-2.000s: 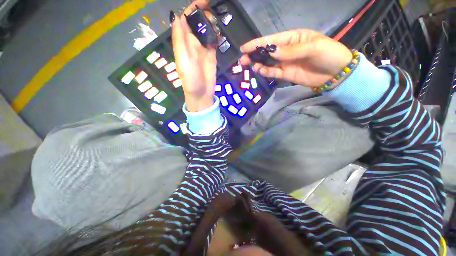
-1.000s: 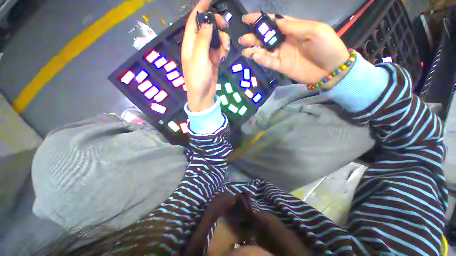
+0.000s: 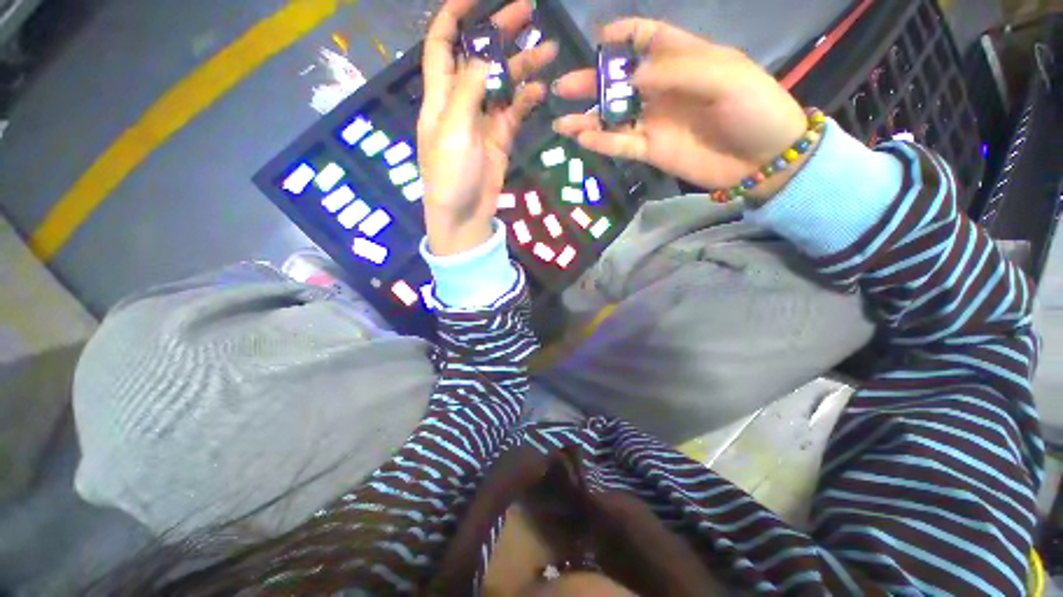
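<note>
My left hand [image 3: 460,163] is raised over the device tray [image 3: 280,177] and holds a black smart band body [image 3: 485,56] whose screen shows white figures. My right hand [image 3: 699,111], with a beaded bracelet at the wrist, holds another black smart band body [image 3: 617,84], its lit screen facing up with white figures. The two bodies are apart. Below, the black tray holds many lit bodies in its pockets, with white, red, green and blue light. My left hand and forearm hide the tray's middle.
At the right stand stacked black trays [image 3: 903,88] beside a red bar [image 3: 822,47]. The grey floor has a curved yellow line [image 3: 146,123] at the left. My grey-clad knees [image 3: 233,385] are on both sides of the tray.
The left hand's body has turned so its lit screen shows. The right hand's body has turned upright in view, its screen facing me. Tray screens changed colour.
</note>
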